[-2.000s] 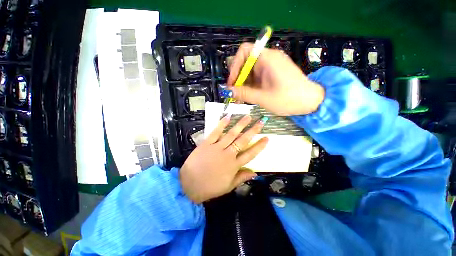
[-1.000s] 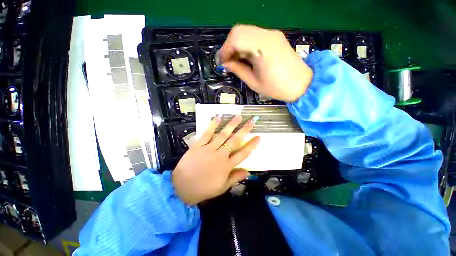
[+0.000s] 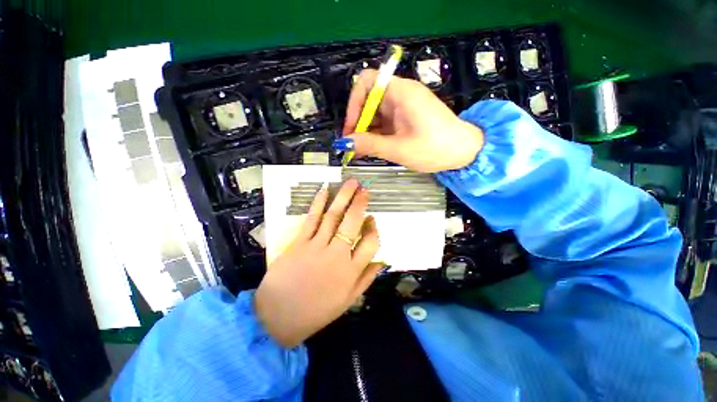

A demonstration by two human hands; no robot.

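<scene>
A white pad sheet point(image 3: 409, 235) with a band of fine grey lines lies over the black blister tray point(image 3: 189, 169). My left hand point(image 3: 314, 267) is spread flat on the sheet, fingers apart. My right hand point(image 3: 409, 126) holds a slim yellow hand tool point(image 3: 373, 102) like a pen, its lower end at the sheet's upper edge near my left fingertips. The tray's pockets hold round modules with pale square centres, such as one at the top left point(image 3: 229, 115) and one beside it point(image 3: 299, 104). The sheet covers some of the modules.
Spare pad sheets point(image 3: 102, 235) with grey squares lie left of the tray. A dark stack of trays point(image 3: 47, 204) stands at the far left. A silver wire spool point(image 3: 607, 108) with green flanges stands at the right. The bench mat point(image 3: 236, 23) is green.
The view has shifted, so the tray sits further left. My right hand has come down from the upper modules to the sheet, and the yellow tool shows again. My left hand stays on the sheet.
</scene>
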